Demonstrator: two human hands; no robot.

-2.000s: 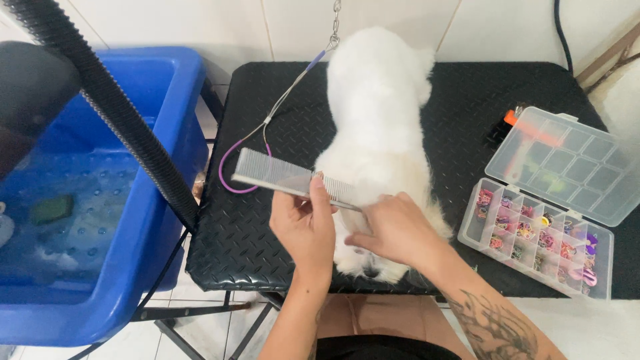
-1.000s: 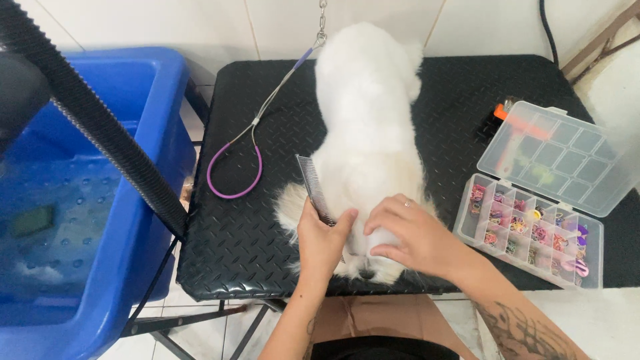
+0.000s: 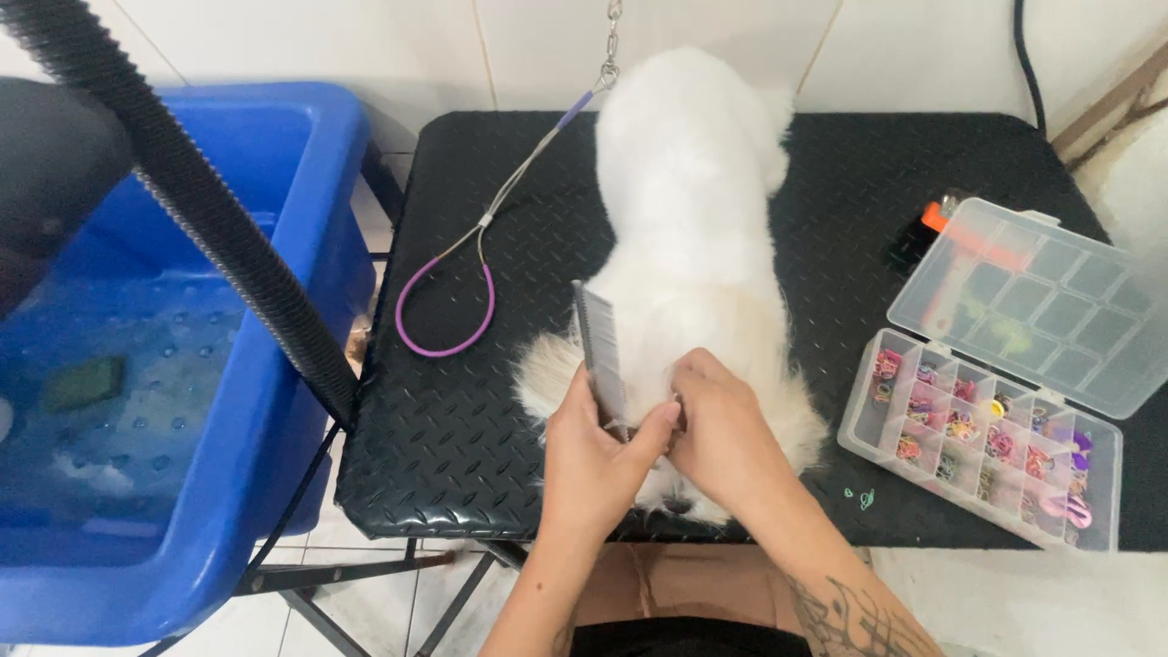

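A white long-eared dog [image 3: 693,201] lies on the black textured grooming table [image 3: 456,438], its dark nose toward me at the near edge. My left hand [image 3: 602,447] holds a metal grooming comb [image 3: 602,351] upright over the left side of the dog's head, with the thumb reaching toward the other hand. My right hand [image 3: 725,424] is on top of the head, fingers bent into the hair; the fingertips are partly hidden, so a held tuft cannot be made out. Both hands nearly touch.
An opened clear plastic organizer [image 3: 858,411] of small colored bands lies at the right, with an orange-handled tool [image 3: 935,216] behind it. Small green bands [image 3: 867,499] lie near the table's front edge. A purple grooming loop [image 3: 444,351] hangs left of the dog. A blue tub [image 3: 319,228] with water stands at left.
The comb, earlier held flat above the dog's head, now stands upright in my left hand. My right hand has shifted from lying over the head to bent fingers beside my left thumb.
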